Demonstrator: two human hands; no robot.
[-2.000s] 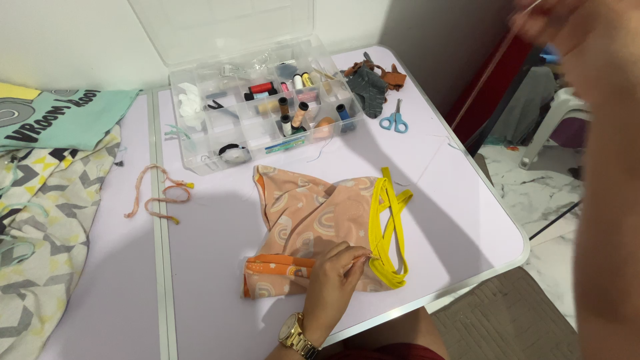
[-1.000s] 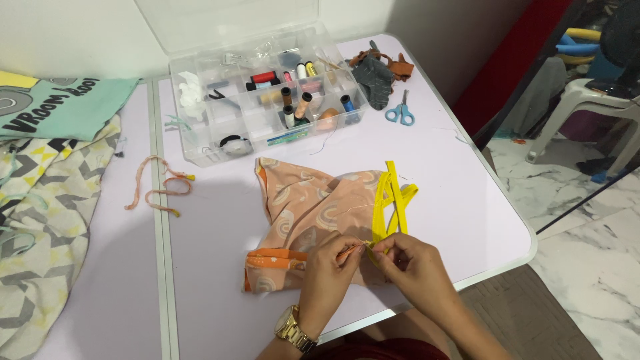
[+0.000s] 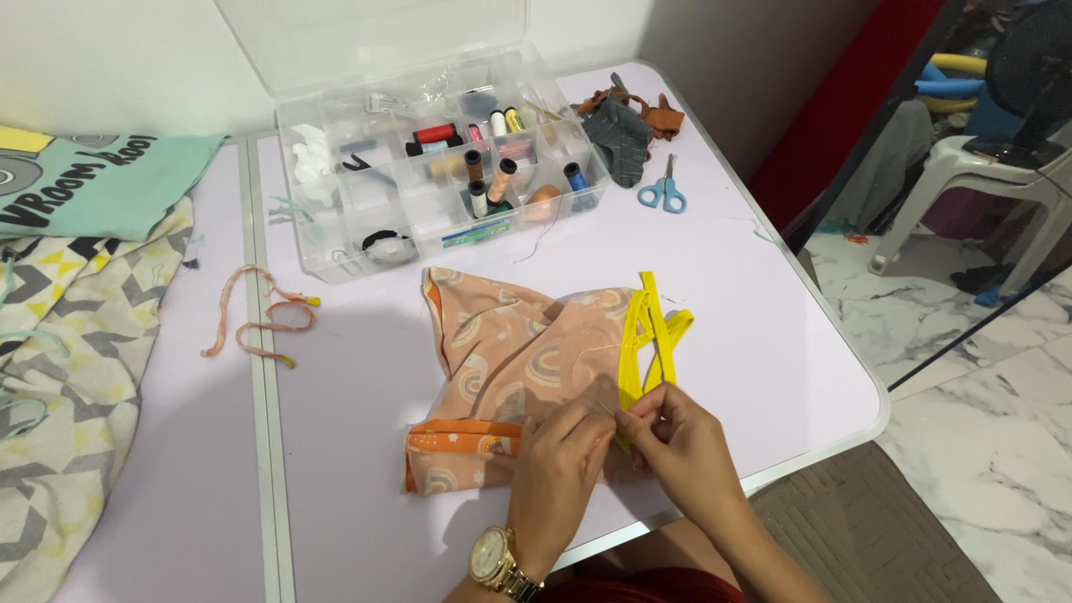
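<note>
A peach garment with a rainbow print (image 3: 511, 360) lies on the table, an orange band showing at its lower left. Yellow fabric binding (image 3: 634, 335) runs along its right edge, with loose loops beyond it. My left hand (image 3: 565, 469), wearing a gold watch (image 3: 494, 557) on the wrist, pinches at the lower end of the binding. My right hand (image 3: 678, 444) pinches the yellow edge just beside it. What looks like a thin needle shows between the fingertips, and a pale thread (image 3: 605, 346) trails over the fabric above. The exact hold of each fingertip is partly hidden.
Beyond the garment stands an open clear plastic organizer box (image 3: 410, 209) with thread spools. Blue-handled scissors (image 3: 663, 195) and grey and brown scraps (image 3: 615, 138) lie to its right. A peach cord (image 3: 243, 335) and printed fabrics (image 3: 75, 335) are at left.
My right hand, raised at upper right two seconds ago, has come down to the yellow binding beside my left hand. My left hand stays at the garment's lower right.
</note>
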